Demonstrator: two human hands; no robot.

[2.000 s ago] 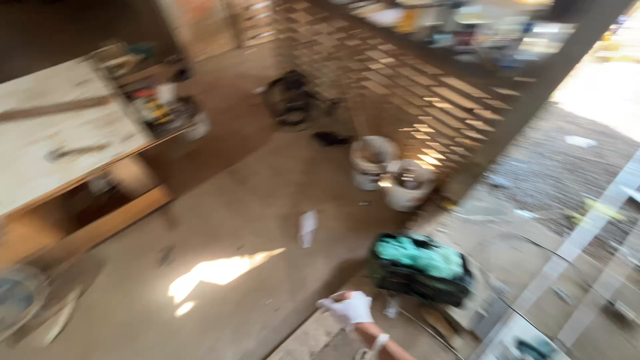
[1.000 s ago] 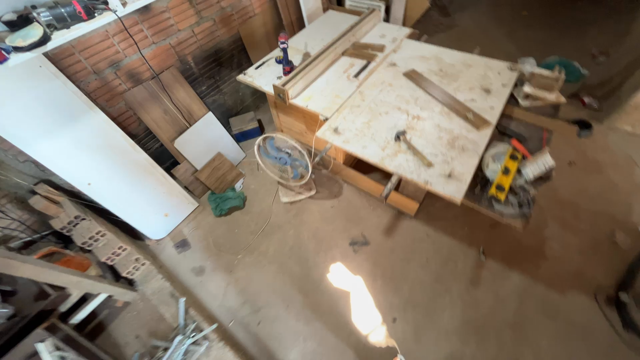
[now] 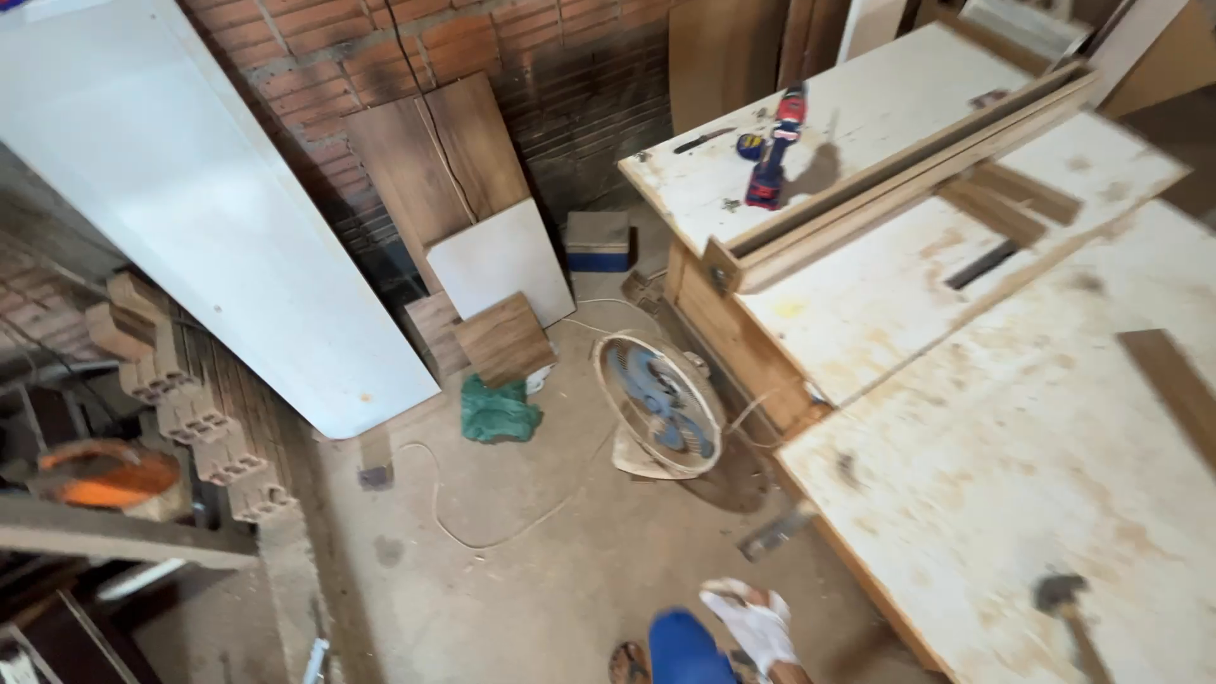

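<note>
My right hand (image 3: 750,617), in a white glove with some fingertips bare, hangs low beside my blue-clad leg (image 3: 686,646), left of the workbench (image 3: 950,513). I see nothing held in it, though its fingers are blurred. My left hand is not in view. On the bench near my right hand lies a hammer (image 3: 1069,608). A red and blue cordless drill (image 3: 779,147) stands farther back, beside a tape measure (image 3: 750,145) and a knife (image 3: 704,141). A wooden strip (image 3: 1173,389) lies at the right.
A floor fan (image 3: 657,404) with blue blades stands by the bench, its cable on the floor. Green cloth (image 3: 499,410) lies near leaning wood boards (image 3: 442,171). A long white panel (image 3: 218,228) leans at left, beside stacked hollow bricks (image 3: 204,427). A metal piece (image 3: 777,532) juts from the bench.
The view has swung left from the doorway and buckets to the bench and brick wall. My gloved right hand, out of view a second ago, shows at the bottom edge.
</note>
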